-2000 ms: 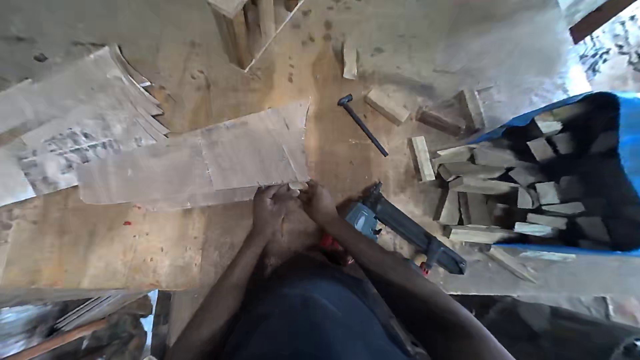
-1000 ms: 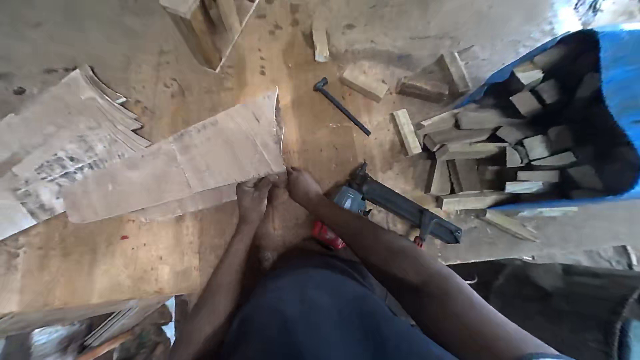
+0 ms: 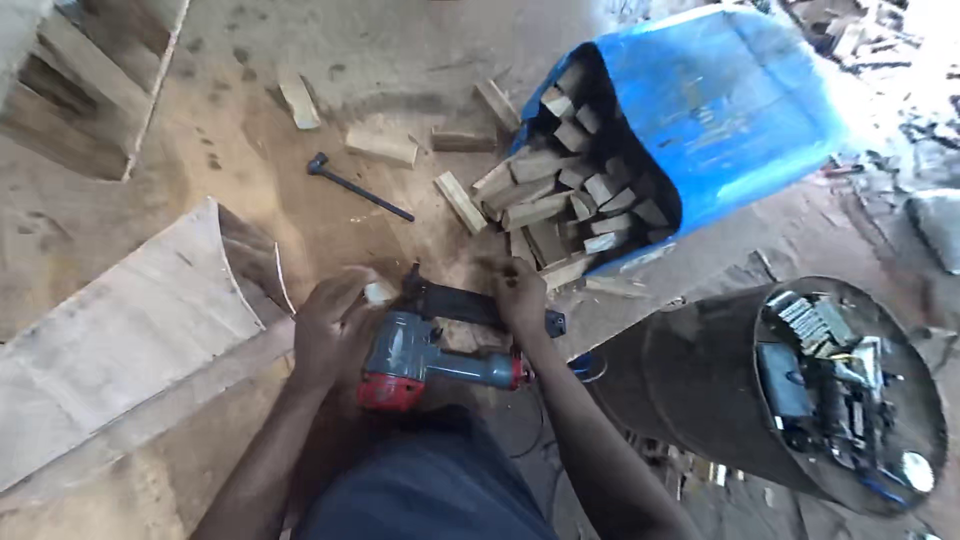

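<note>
My left hand (image 3: 330, 322) holds a small pale wood block (image 3: 378, 292) between thumb and fingers, beside the curved end of a thin plywood piece (image 3: 142, 330). To its right, a pneumatic stapler (image 3: 405, 345) with a grey and red body lies on the wooden table. My right hand (image 3: 519, 292) is over the stapler's black magazine, near the heap of wood blocks (image 3: 536, 210); its fingers are dark and blurred, so whether they hold anything is unclear. A black hammer (image 3: 360, 191) lies beyond the stapler.
A blue plastic container (image 3: 720, 112) lies on its side, wood blocks spilling from its mouth. Loose blocks (image 3: 382, 146) lie near the hammer. A wooden frame piece (image 3: 90, 90) stands at the upper left. A dark drum (image 3: 690, 382) with hardware on its top is at the right.
My hands, earlier close together at the plywood's end, are now apart. My right hand has moved right, over the stapler's magazine. The view has shifted to the right and closer.
</note>
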